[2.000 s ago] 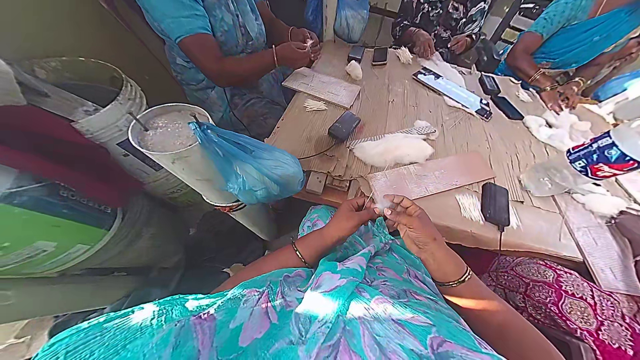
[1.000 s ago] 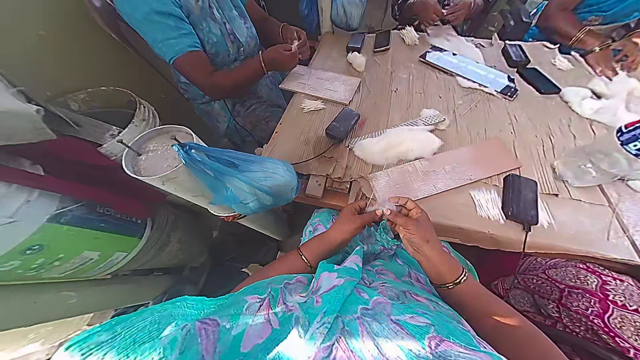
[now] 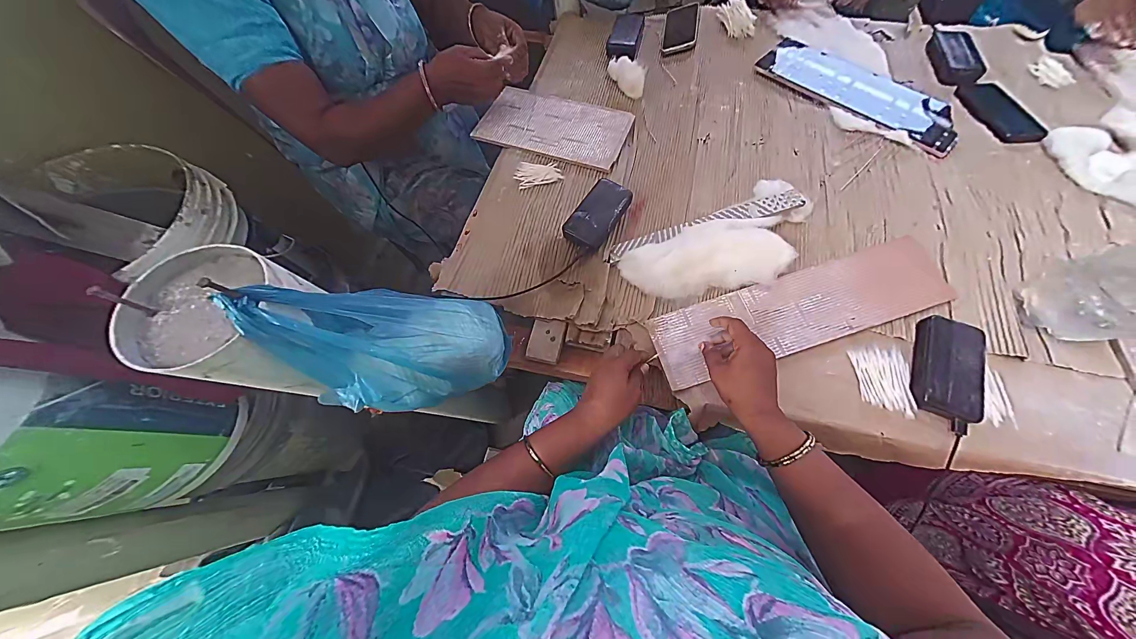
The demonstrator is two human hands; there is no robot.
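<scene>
My left hand (image 3: pixel 617 382) is at the table's near edge, its fingers closed on a thin pale cotton wick that points toward the board. My right hand (image 3: pixel 744 368) is over the near left end of a flat ridged board (image 3: pixel 843 297), fingers bent; whether it holds some cotton cannot be told. Behind the board lies a fluffy piece of white cotton (image 3: pixel 710 259), against a patterned strip (image 3: pixel 710 220). To the right, finished-looking white wicks (image 3: pixel 881 380) lie in a bundle beside a black box with a cable (image 3: pixel 948 368).
A white bucket (image 3: pixel 133 342) of pale material and a blue plastic bag (image 3: pixel 417 346) stand at the left. Another person's hands (image 3: pixel 484 62) work beside a second board (image 3: pixel 557 127). A dark box (image 3: pixel 597 215), a large phone (image 3: pixel 856 93) and more cotton (image 3: pixel 1092 160) are on the table.
My hands were together in front of the board's near end; now they are apart, with the right hand over the board and the left at the table's edge.
</scene>
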